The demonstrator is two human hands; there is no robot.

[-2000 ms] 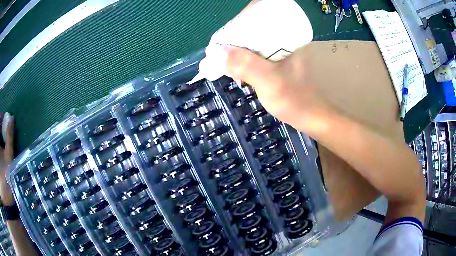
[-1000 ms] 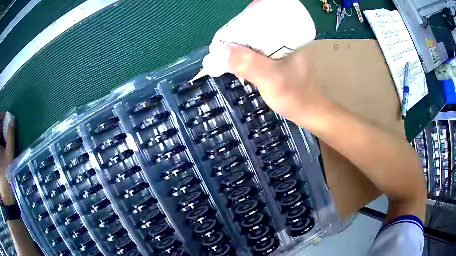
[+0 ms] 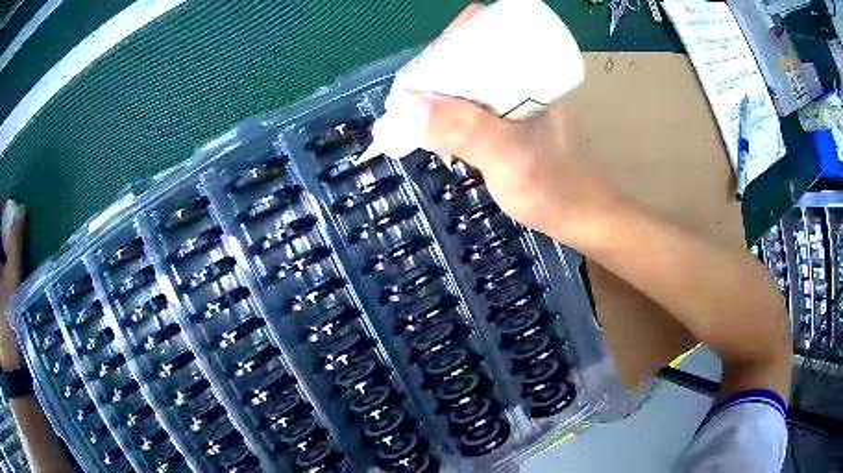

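A large clear plastic tray (image 3: 231, 139) holds rows of small black round parts with shiny metal shafts (image 3: 370, 191) between raised ribs. My right hand (image 3: 518, 166) is closed around a white squeeze bottle (image 3: 499, 55), held tilted. Its pointed nozzle is at the second part from the far end of a row right of the tray's middle; I cannot tell if it touches. My left hand (image 3: 13, 240) is at the far left edge of the picture, beside the tray's left end, partly cut off; its fingers are hard to make out.
A green ribbed mat (image 3: 240, 74) lies beyond the tray. A brown cardboard sheet (image 3: 647, 139) is on the right. A printed paper (image 3: 730, 83) with a blue pen (image 3: 742, 143) lies upper right. Metal tools (image 3: 621, 11) are at the top edge. Other filled trays (image 3: 809, 277) stand at the right edge.
The nozzle has gone from the first part at the row's far end to the one nearer me. The tray and bench items sit slightly higher in the picture.
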